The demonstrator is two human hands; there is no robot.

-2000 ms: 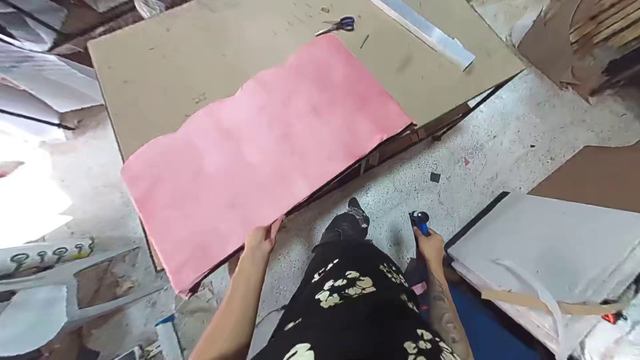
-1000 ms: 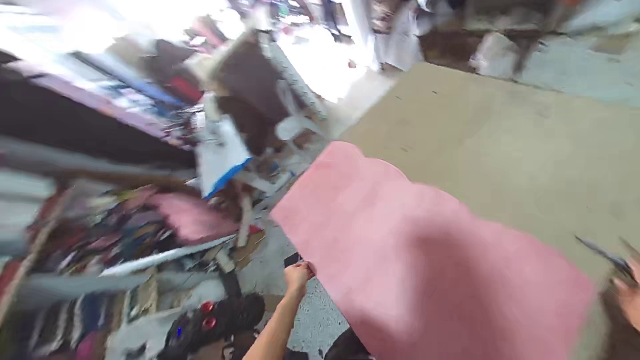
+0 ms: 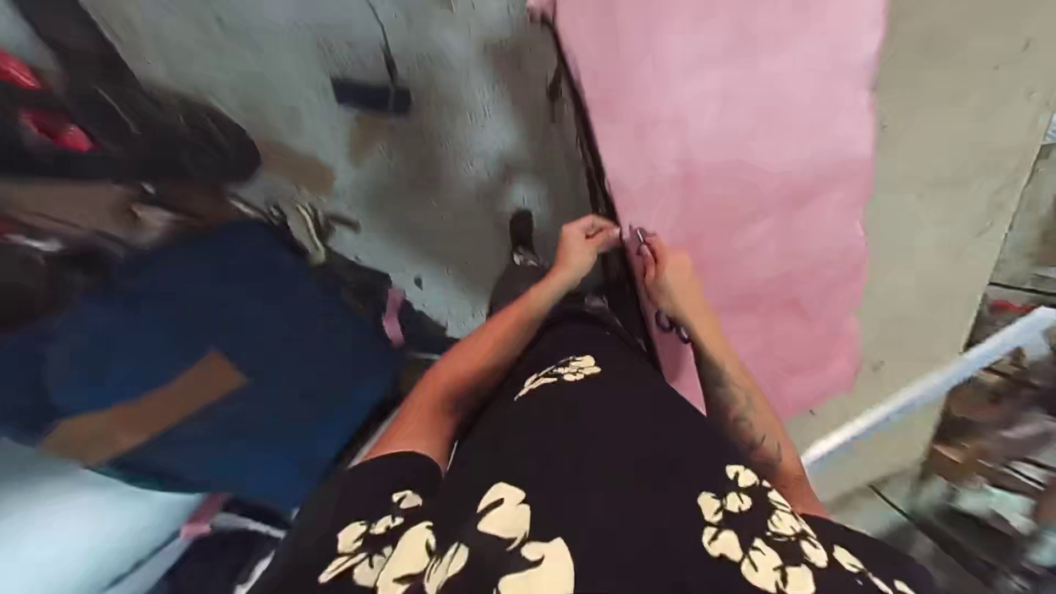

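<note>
A long pink sheet, seemingly fabric or foam, (image 3: 742,165) lies on the tabletop with its near edge along the table's edge. My left hand (image 3: 584,246) pinches that edge with thumb and fingertips. Just right of it, my right hand (image 3: 670,276) rests over the pink sheet and holds scissors (image 3: 672,327). Their dark handle loops show below the palm and a metal tip shows by the fingers. Whether the blades touch the edge is too blurred to tell.
The beige tabletop (image 3: 940,181) extends right of the sheet. A pale bar (image 3: 924,388) crosses the lower right. At left are a dark blue surface (image 3: 239,355) with a brown strip (image 3: 144,408), and a dark object (image 3: 371,95) on the floor.
My right hand, near the scissors on the table one second ago, now holds them beside my left hand at the sheet's edge. The view has swung strongly.
</note>
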